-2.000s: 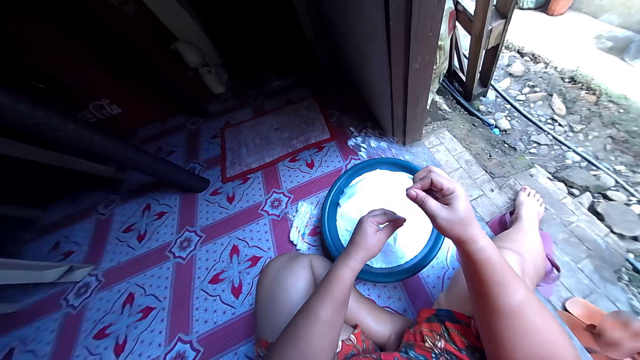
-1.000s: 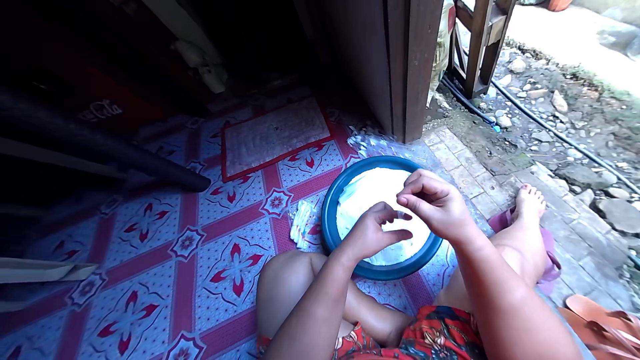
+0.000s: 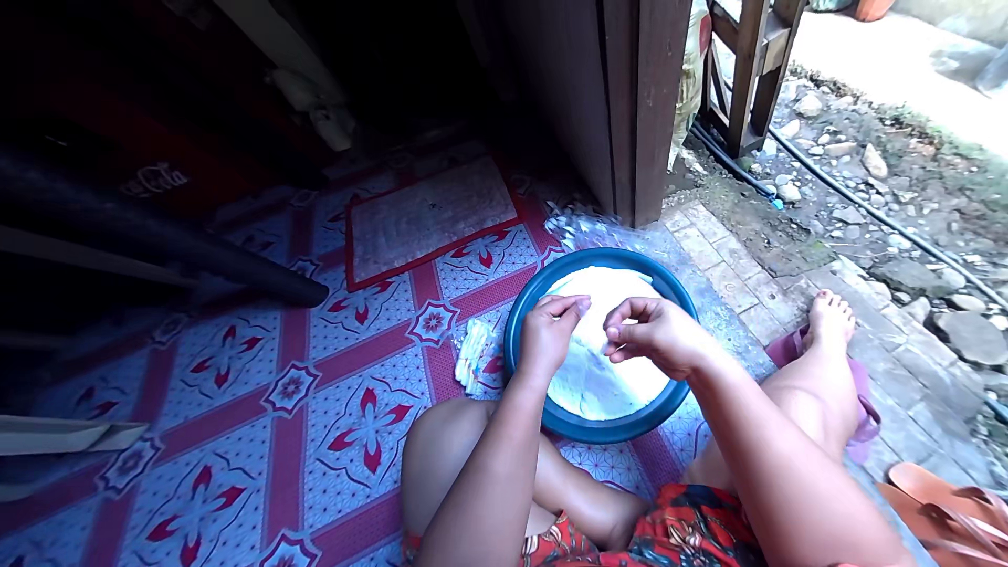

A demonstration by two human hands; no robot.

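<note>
A round blue plastic basin (image 3: 677,398) stands on the patterned floor between my legs, with a white powdery mass (image 3: 602,386) in it. Over the basin's left part is my left hand (image 3: 555,327), thumb and forefinger pinched together; whether something tiny is between them I cannot tell. My right hand (image 3: 654,335) hangs over the basin's right part with curled fingers, thumb near the fingertips; its hold is also unclear. Left of the basin lies a small bundle of whitish strips or packets (image 3: 475,358). Clear plastic (image 3: 598,228) lies behind the basin.
A red-edged mat (image 3: 433,216) lies on the floor behind, beside a dark wooden door frame (image 3: 650,118). A dark tube (image 3: 236,264) juts in from the left. To the right are paving, stones, a hose (image 3: 890,216) and orange-brown sandals (image 3: 925,504).
My hands were close together over the basin one second ago and are now apart, the left one farther left and the right one lower.
</note>
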